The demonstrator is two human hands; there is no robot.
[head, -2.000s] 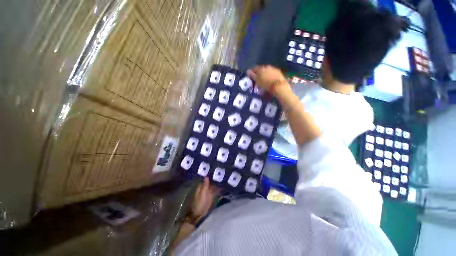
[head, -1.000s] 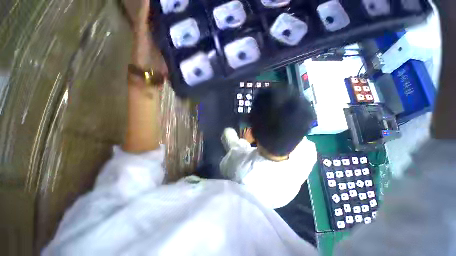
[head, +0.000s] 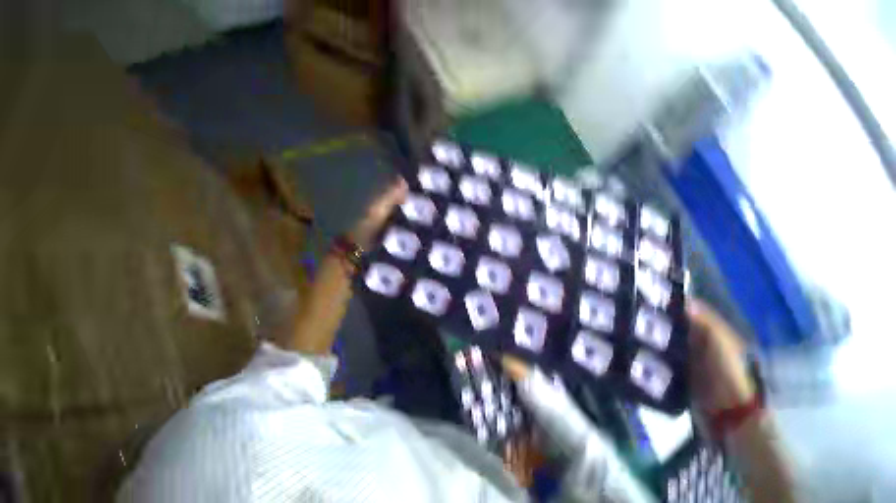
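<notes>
A black blister tray (head: 526,270) filled with rows of white rounded square parts is held up in front of me, tilted and somewhat blurred. My left hand (head: 381,211) grips its left edge, with a bracelet on the wrist. My right hand (head: 719,359) grips its right edge, with a red band on the wrist. The fingers under the tray are hidden. The parts sit in the tray's pockets, some turned at an angle.
Large cartons (head: 88,295) stand along the left. Another person's sleeve (head: 570,422) and more filled black trays (head: 483,393) are below the held tray. A green bench top (head: 521,133) lies behind it. A blue box-like part (head: 747,246) is at the right.
The view has swung, and the tray has moved from overhead at the top to the middle of the picture. Both hands now show at its sides. The other person is lower and mostly hidden.
</notes>
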